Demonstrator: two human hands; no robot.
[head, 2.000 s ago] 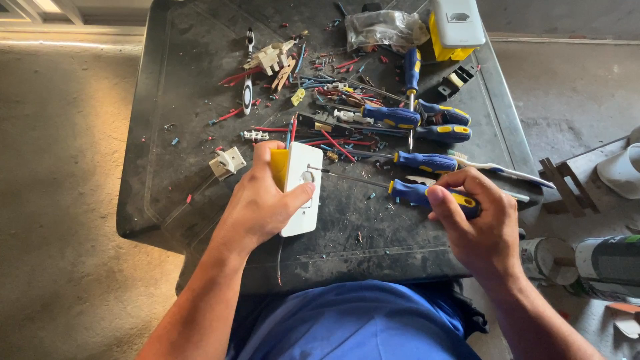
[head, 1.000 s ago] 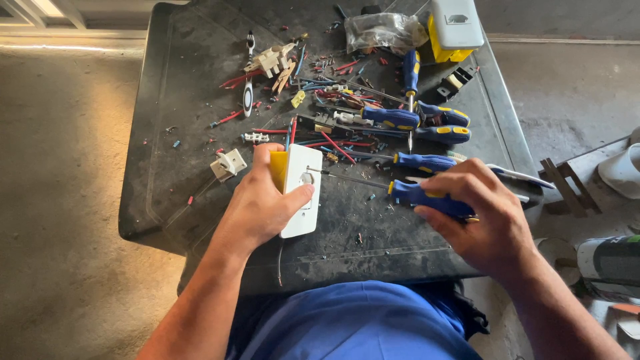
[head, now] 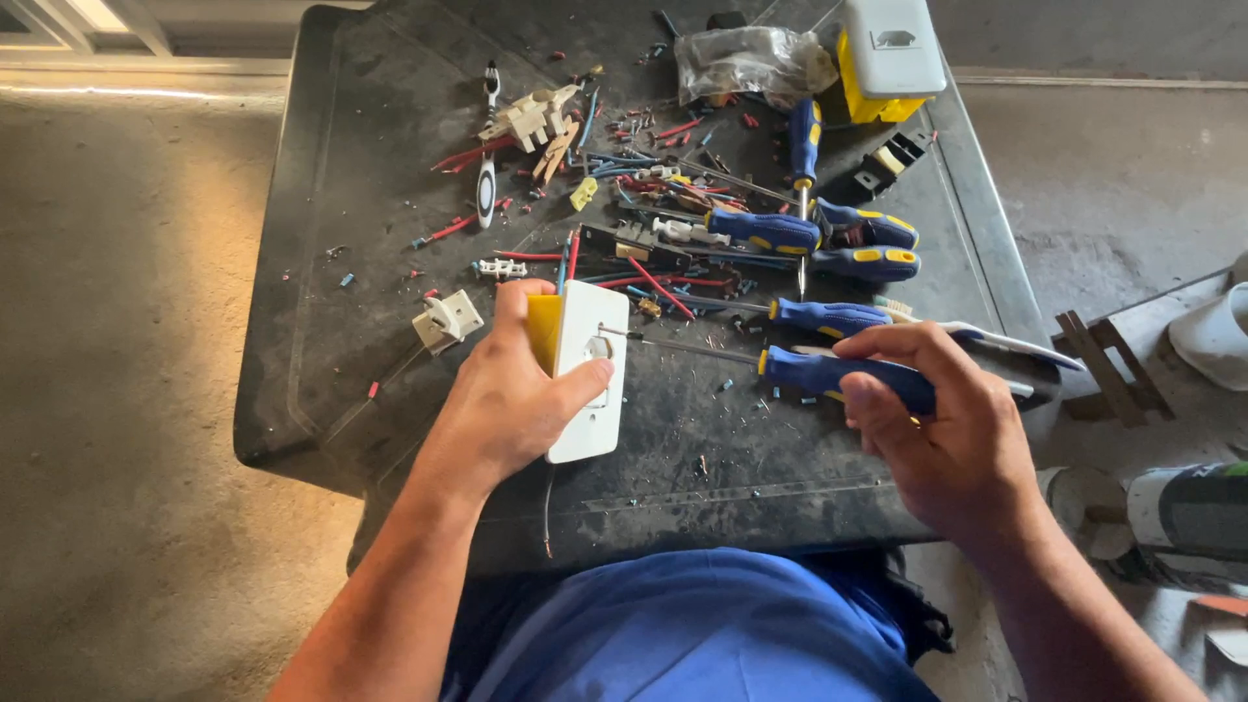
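Note:
My left hand [head: 522, 390] grips a yellow electrical box [head: 543, 331] with a white socket faceplate [head: 595, 429] on its face, the thumb pressed on the plate near the outlet. Red and blue wires [head: 568, 258] stick out above the box, and a thin dark wire [head: 548, 512] hangs below. In my right hand [head: 926, 419] is the blue-and-yellow handle of a screwdriver [head: 838, 377]. Its shaft points left, and the tip meets the upper part of the faceplate, at a small screw or hole there.
Several blue-handled screwdrivers [head: 765, 231] lie beyond my hands among wire scraps. A toothbrush [head: 1004, 341] is at the right, a white socket part [head: 447, 322] at the left. Farther back are a plastic bag [head: 751, 60] and another yellow box with a white cover [head: 894, 49].
My right hand's fingers have shifted on the screwdriver handle. My left hand and the faceplate have stayed in place, with the screwdriver tip still at the plate.

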